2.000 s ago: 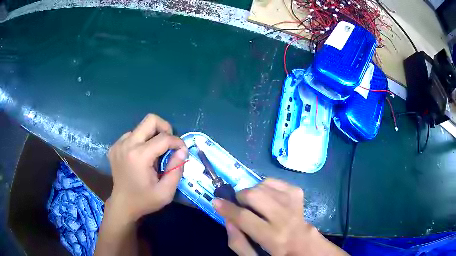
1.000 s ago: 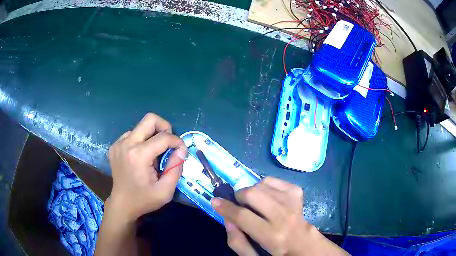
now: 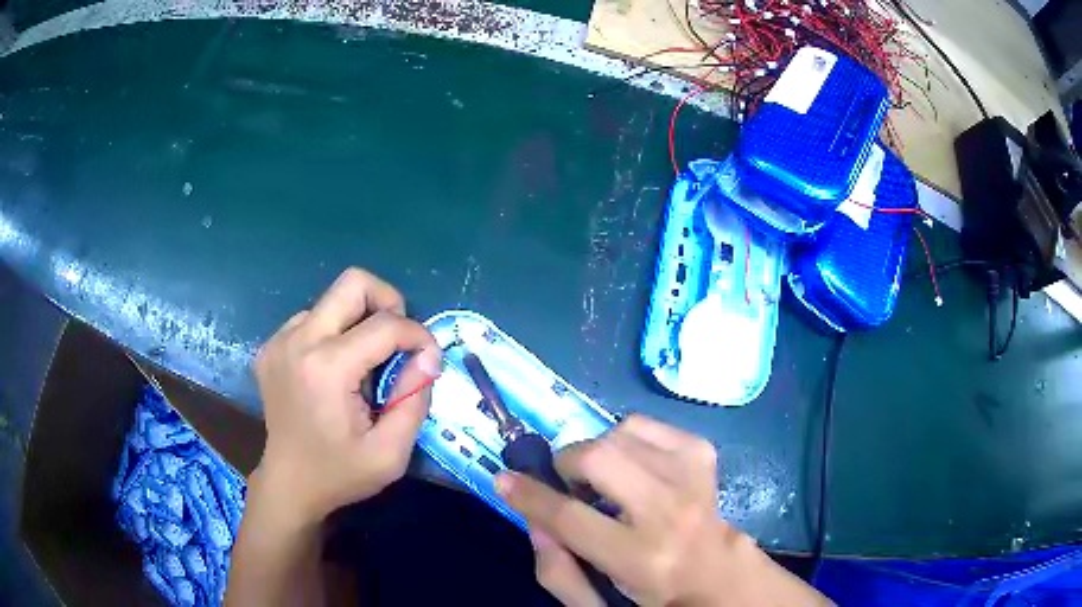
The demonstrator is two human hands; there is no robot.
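A pale blue housing shell [image 3: 534, 368] lies hollow side up at the bench's front edge. My left hand [image 3: 350, 397] is at its upper left end, with thumb and fingers pinching a thin red lead wire [image 3: 407, 395]. My right hand [image 3: 647, 504] holds a soldering iron [image 3: 528, 453] by its dark handle. The iron's slim metal shaft reaches over the inside of the shell, its tip near the shell's upper left end, close to my left fingertips. The exact contact under the tip is too small to tell.
Another open shell [image 3: 715, 320] lies at right, partly under glossy blue housings [image 3: 813, 142] with white labels. Red and black leads [image 3: 819, 42] heap on a tan board [image 3: 629, 30]. A black block [image 3: 1006, 196] stands far right. A carton [image 3: 71, 457] of pale blue pieces is below left; a blue crate [image 3: 949, 581] is lower right.
Both hands and the iron stay almost in place. The red light seen on the black block one second ago does not show now.
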